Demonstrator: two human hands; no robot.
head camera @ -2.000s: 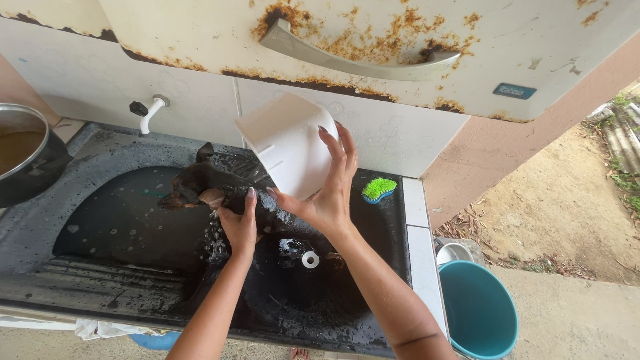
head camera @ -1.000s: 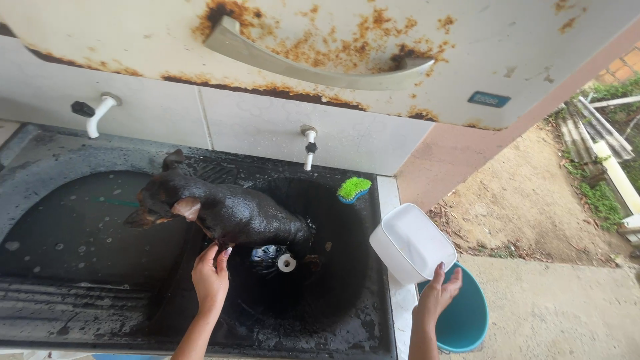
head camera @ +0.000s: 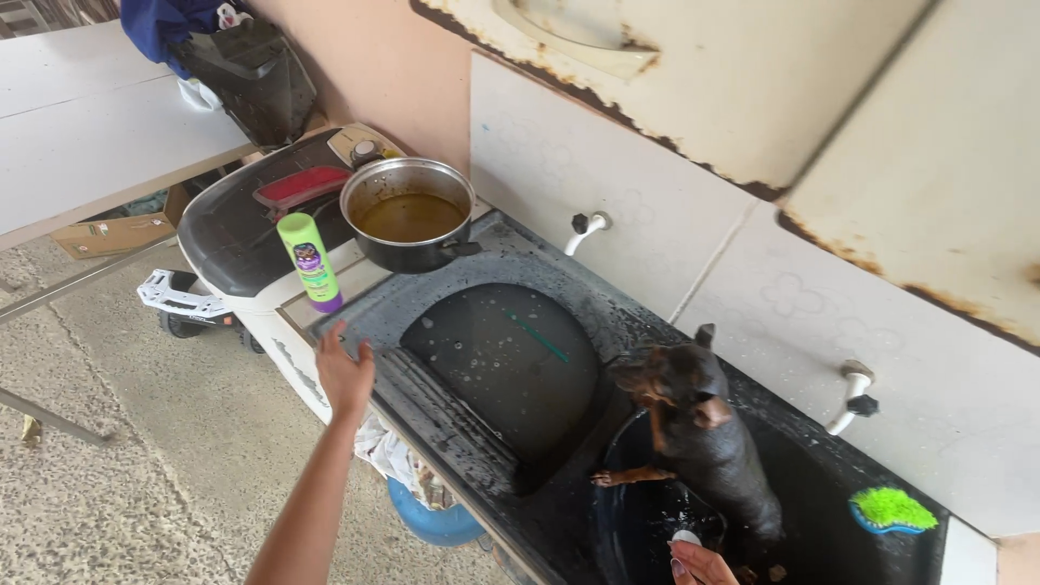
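My left hand (head camera: pixel 345 374), empty with its fingers apart, hangs over the near left corner of the black double sink, just below a green bottle with a purple cap (head camera: pixel 310 264) that stands cap down. Only the fingers of my right hand (head camera: pixel 700 562) show at the bottom edge, on a small white round piece (head camera: pixel 686 537); whether they grip it is unclear. Beside them a wet black-and-tan dog (head camera: pixel 719 439) is upright in the right basin, one front paw on the divider. The left basin (head camera: pixel 504 366) holds cloudy water with a thin green strip in it.
A pot of brownish liquid (head camera: pixel 410 219) stands at the sink's left end, by a washing machine (head camera: pixel 244 219). Two white taps (head camera: pixel 587 233) (head camera: pixel 853 398) project from the tiled wall. A green-bristled brush (head camera: pixel 892 510) lies at the right rim. Rusty cabinets (head camera: pixel 699 89) overhang the sink.
The view has swung left. My left hand has left the dog and is near the bottle. The white container, in my right hand before, is out of view. The dog has raised its body.
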